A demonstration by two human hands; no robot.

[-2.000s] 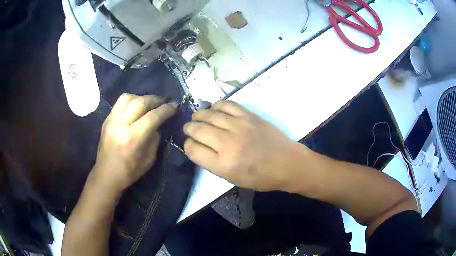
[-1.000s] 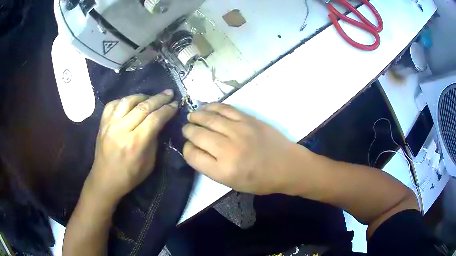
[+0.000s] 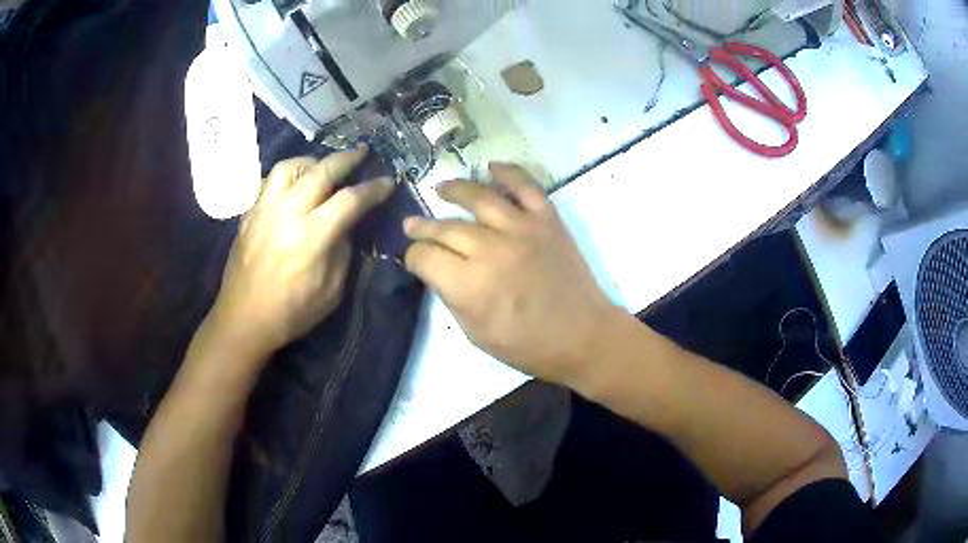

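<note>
The dark denim garment (image 3: 318, 392) covers the left of the table and runs under the sewing machine head (image 3: 308, 53). Paired light topstitching runs down its lower part. My left hand (image 3: 292, 239) lies on the cloth, its fingertips just below the needle area (image 3: 409, 159). My right hand (image 3: 510, 265) is on the right edge of the cloth, fingers spread, fingertips beside the needle area. Neither hand is seen to pinch the cloth. A pale thread end shows on the cloth between the hands. The exact needle point is too small to make out.
Red-handled scissors (image 3: 756, 101) lie on the machine bed (image 3: 594, 64) at upper right. A white oval attachment (image 3: 221, 133) hangs left of the head. Small brown patch (image 3: 522, 77) on the bed. A phone (image 3: 875, 331) and a white fan (image 3: 945, 318) stand at far right.
The view has shifted, so the machine sits further right. My right hand's fingers have spread and reach up closer beside the needle area. My left hand has moved up with the cloth towards the needle area.
</note>
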